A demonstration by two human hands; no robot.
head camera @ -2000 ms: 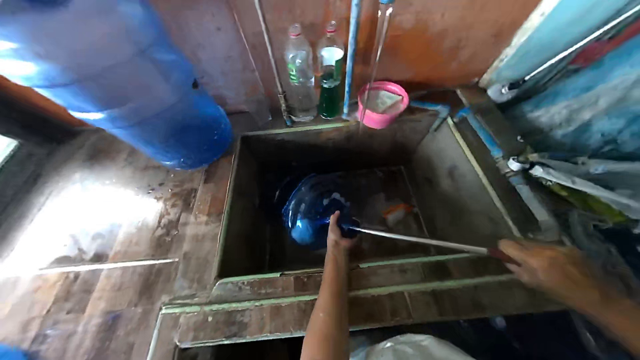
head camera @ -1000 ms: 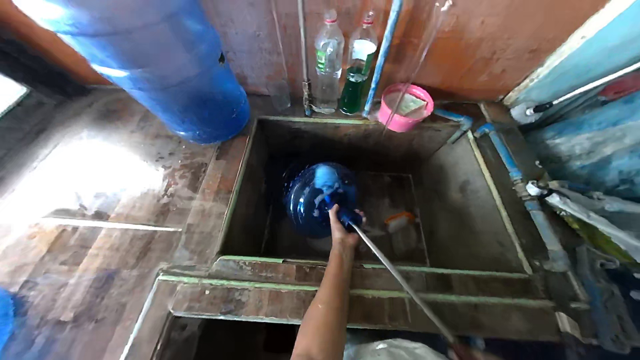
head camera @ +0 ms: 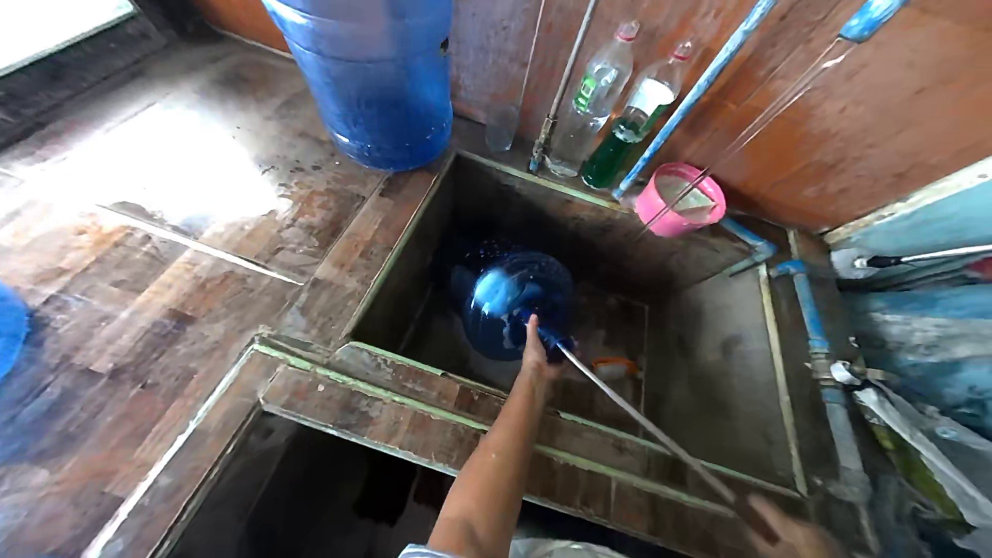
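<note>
A large blue water jug point(head camera: 508, 310) lies tilted in the tiled basin point(head camera: 721, 372), its neck toward me. My left hand point(head camera: 540, 353) is closed on the jug's neck, with the thumb along its top. At lower right my right hand point(head camera: 787, 531), blurred, grips the dark handle of a long metal rod point(head camera: 643, 418). The rod runs into the jug's mouth, and a pale blue-white brush head point(head camera: 494, 291) shows through the jug wall. An orange object point(head camera: 616, 367) lies on the basin floor beside the neck.
Behind the basin stand a clear plastic bottle point(head camera: 593, 101), a bottle of green liquid point(head camera: 632, 128) and a pink bucket point(head camera: 680, 200). A large blue barrel point(head camera: 380, 85) stands at the back left. Blue pipes point(head camera: 810, 310) run along the right edge. A dark second basin point(head camera: 310, 480) lies nearer me.
The jug has turned in the basin and the rod now points more steeply down toward my lower right than two seconds ago. My left hand stays at the neck. The view has shifted and tilted.
</note>
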